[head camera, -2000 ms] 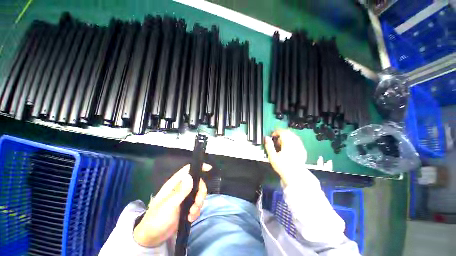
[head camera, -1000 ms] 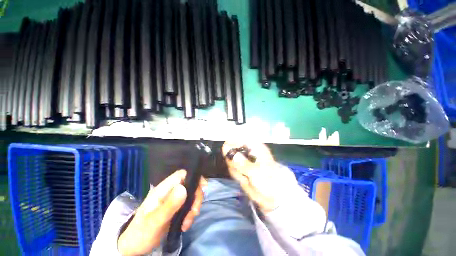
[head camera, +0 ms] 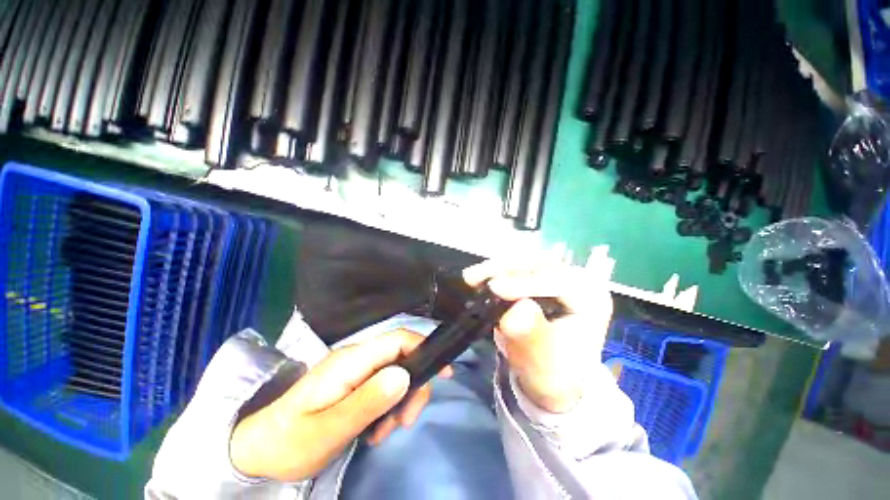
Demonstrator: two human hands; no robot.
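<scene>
My left hand [head camera: 327, 405] is closed around a black tube [head camera: 444, 352], held slanted over my lap with its upper end pointing up and right. My right hand [head camera: 551, 327] is at that upper end, thumb and fingers pinched on a small black end part [head camera: 551, 307], mostly hidden by the fingers. Whether the part is inside the tube cannot be told. More black tubes lie side by side on the green bench in a left group [head camera: 366, 88] and a right group [head camera: 688, 78]. Small black end parts [head camera: 717, 217] lie loose below the right group.
A clear plastic bag [head camera: 810, 278] with black parts lies at the bench's right, a second bag [head camera: 863, 151] behind it. Torn white strips [head camera: 390, 210] line the front edge. Blue crates stand on the floor at left [head camera: 137, 322] and right [head camera: 664, 395].
My right hand has come from beside the loose parts to the end of the held tube. The tube is now tilted further right. The view has shifted.
</scene>
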